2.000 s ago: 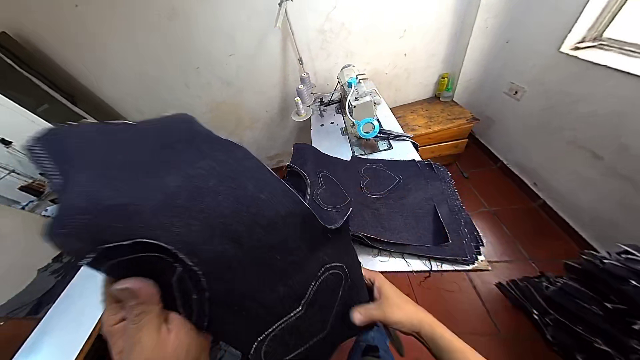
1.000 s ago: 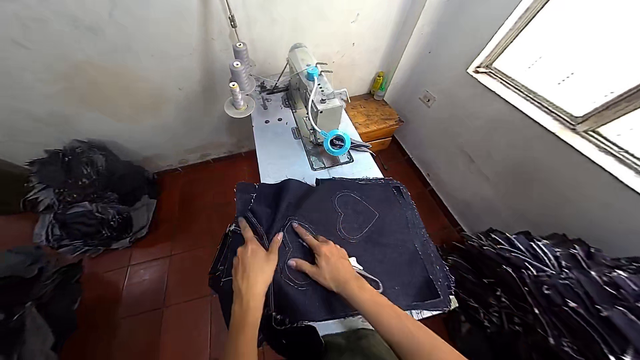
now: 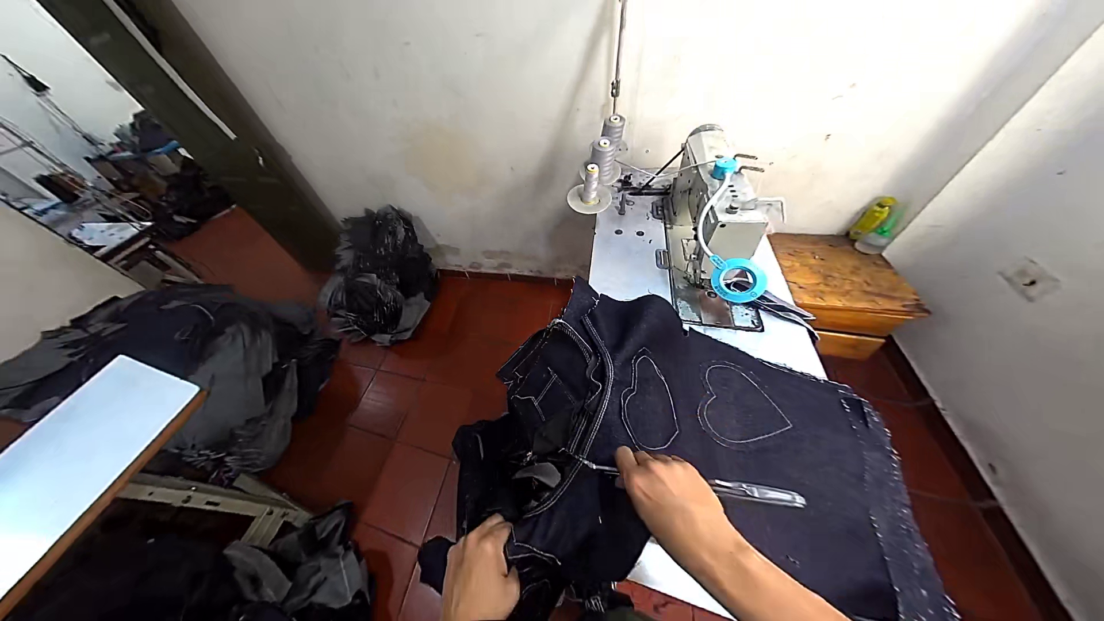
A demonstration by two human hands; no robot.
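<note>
Dark denim pieces (image 3: 828, 466) with stitched heart outlines lie over the near end of the white sewing table. My left hand (image 3: 483, 565) grips a bunched dark denim garment part (image 3: 561, 371) that hangs over the table's left edge. My right hand (image 3: 673, 492) is closed around a slim metal tool (image 3: 759, 493), perhaps thread snips or tweezers; its shiny end sticks out to the right and its thin tip points left at the bunched denim. Beyond the cloth stands an industrial sewing machine (image 3: 716, 198) with a blue ring-shaped lamp (image 3: 739, 280).
Thread cones (image 3: 602, 159) stand left of the machine. A wooden drawer cabinet (image 3: 841, 285) with bottles (image 3: 875, 222) is at the right. Dark fabric piles (image 3: 379, 276) lie on the tiled floor. A white tabletop (image 3: 95, 457) juts in at the left.
My hands were flat on the denim a second ago; now the left grips bunched cloth and the right holds the metal tool. The view has swung left.
</note>
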